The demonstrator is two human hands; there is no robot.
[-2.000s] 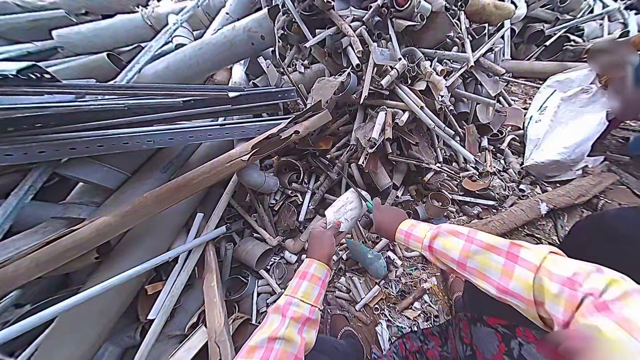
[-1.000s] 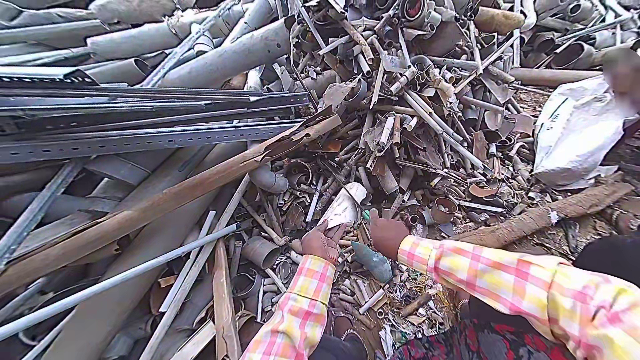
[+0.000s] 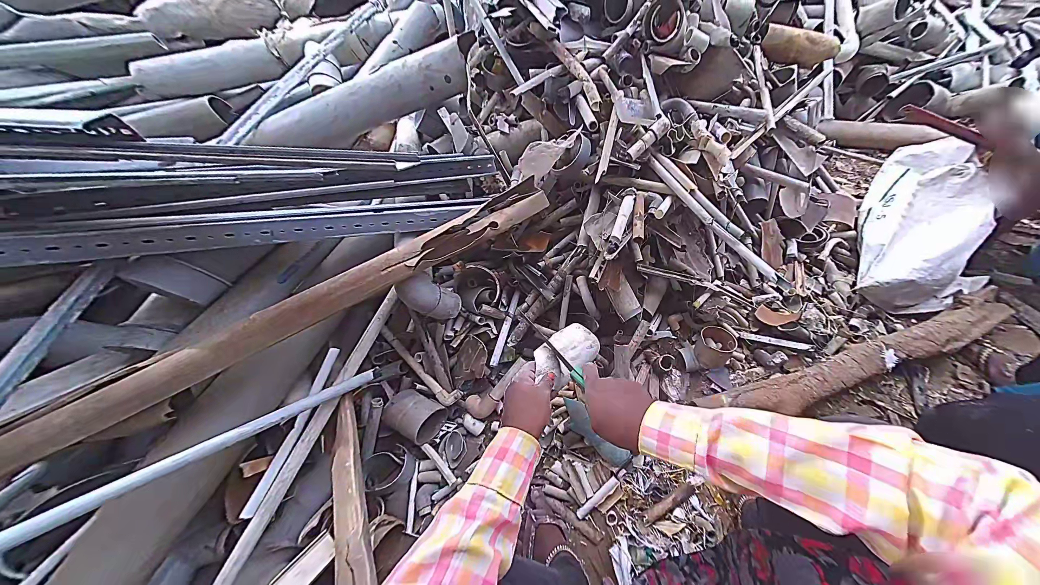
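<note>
My left hand (image 3: 528,404) grips a whitish plastic pipe piece (image 3: 569,348) low in the middle of the head view. Just right of it, my right hand (image 3: 615,406) is closed on the green handle of a thin dark blade (image 3: 556,353), perhaps a knife, which lies across the pale piece. Beneath my right hand a grey-green object (image 3: 597,439) is partly covered. Small pipe offcuts (image 3: 601,496) lie on the ground below both hands.
A heap of scrap pipes and fittings (image 3: 634,203) rises ahead. Perforated metal angles (image 3: 244,226), a long brown pipe (image 3: 309,305) and a thin grey pipe (image 3: 195,447) lie left. A log (image 3: 861,361) and white sack (image 3: 926,227) are right, near a person's blurred hand.
The thin blade now lies across the pale piece, with my right hand raised beside it; one second ago that hand was lower against the piece's right side. My left hand keeps its hold.
</note>
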